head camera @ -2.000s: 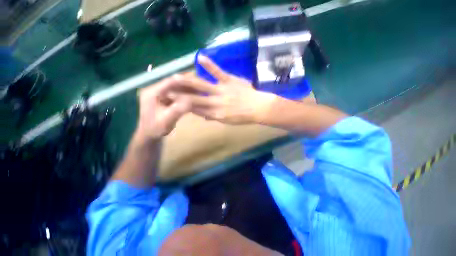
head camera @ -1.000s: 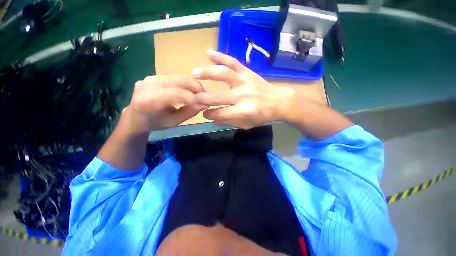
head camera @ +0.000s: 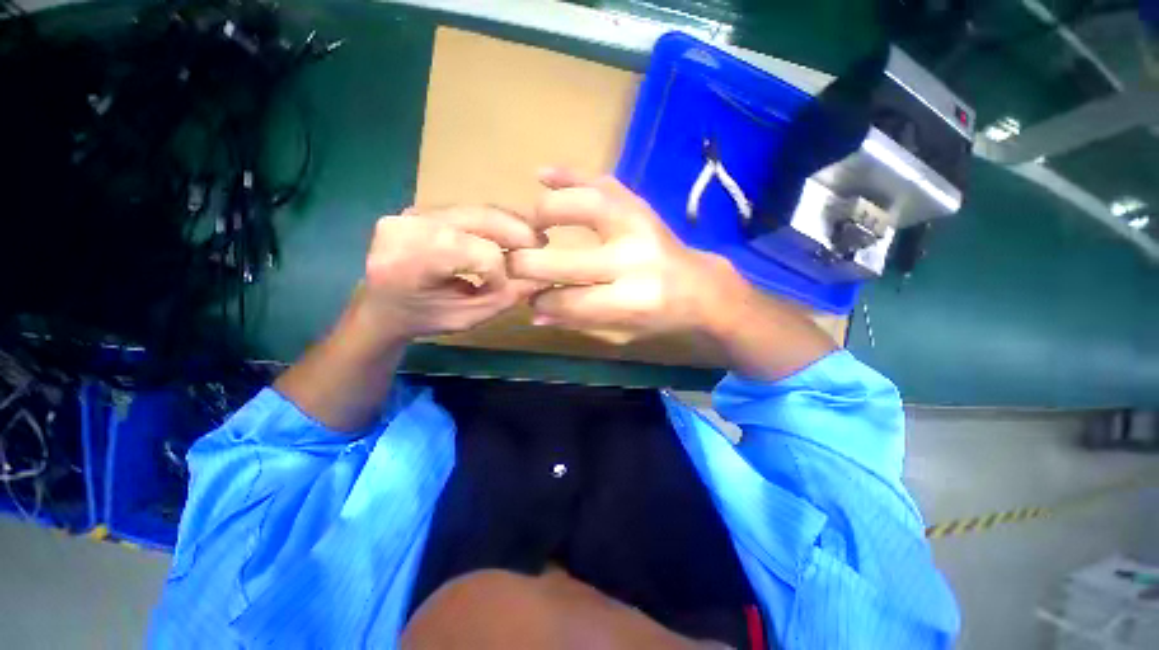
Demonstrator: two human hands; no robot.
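Observation:
My left hand [head camera: 445, 269] and my right hand [head camera: 623, 264] meet above the tan work mat [head camera: 508, 108]. The fingertips of both hands touch or nearly touch. The left fingers are curled; the right thumb and fingers are bent with gaps between some of them. No object shows clearly between the fingertips; anything small there is hidden or too small to tell.
A blue tray [head camera: 651, 121] at the right holds white-handled nippers [head camera: 721, 184] and the silver and black screw feeder [head camera: 845, 222]. A tangled black cable pile [head camera: 140, 165] lies at the left. Blue bins [head camera: 121, 457] stand below the left bench edge.
The view has turned, so the mat, tray and feeder sit lower and the feeder farther right. The hands stay together, and the right fingers are more bent than before.

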